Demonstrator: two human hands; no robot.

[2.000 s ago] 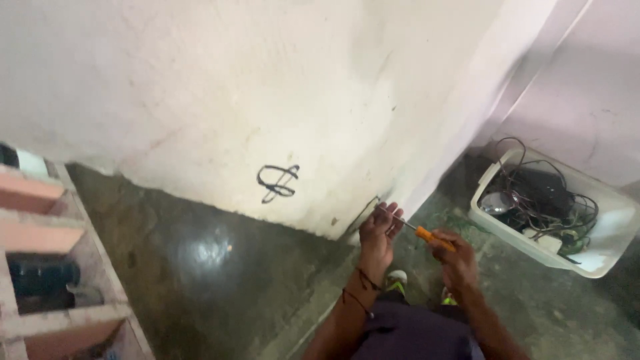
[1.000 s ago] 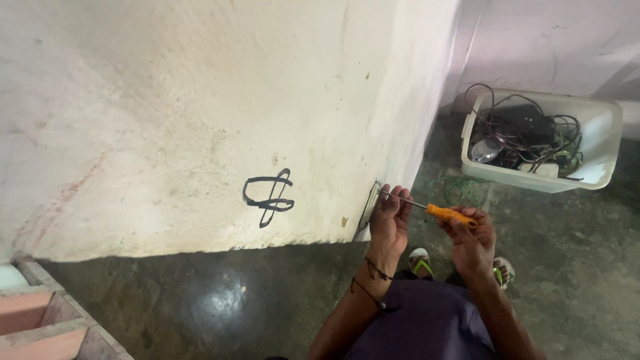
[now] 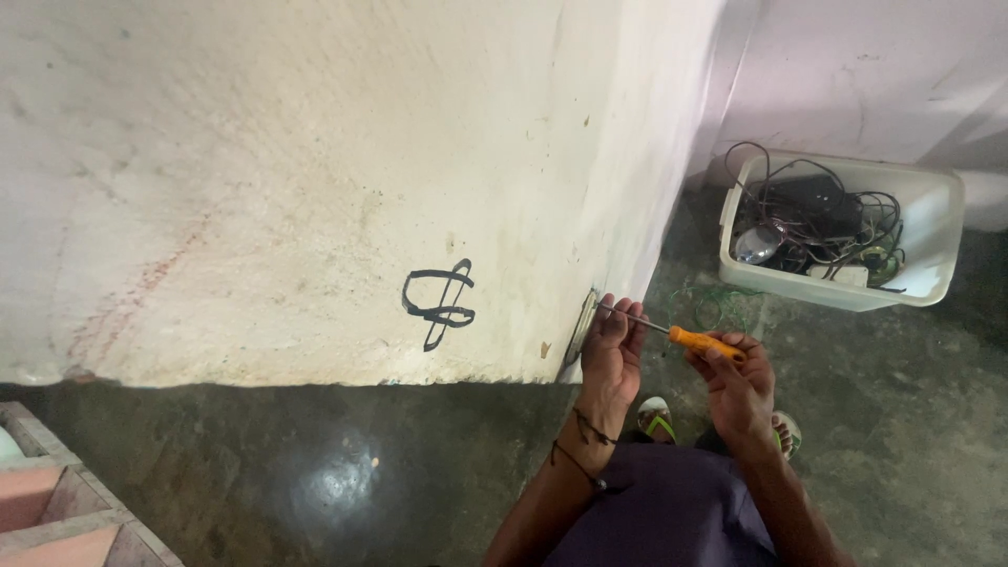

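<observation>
My right hand (image 3: pixel 736 378) grips the orange handle of a screwdriver (image 3: pixel 706 344), whose metal shaft points left toward a narrow fitting (image 3: pixel 583 327) at the end of the white wall (image 3: pixel 339 157). My left hand (image 3: pixel 617 346) is raised beside that fitting, its fingers around the shaft near the tip. Whether those fingers pinch the shaft or only rest against it cannot be told. The tip meets the upper part of the fitting, partly hidden by the fingers. A black painted mark (image 3: pixel 441 303) is on the wall to the left.
A white plastic tub (image 3: pixel 835 291) with tangled black cables (image 3: pixel 858 228) and a dark box stands on the floor at the right. Thin green wire (image 3: pixel 720 305) lies beside it. Shelving with pinkish compartments (image 3: pixel 87 524) is at the lower left. My feet in sandals (image 3: pixel 656 417) are below my hands.
The view has shifted since two seconds ago. The screwdriver stays in my right hand, with its shaft toward the wall fitting and my left hand beside it.
</observation>
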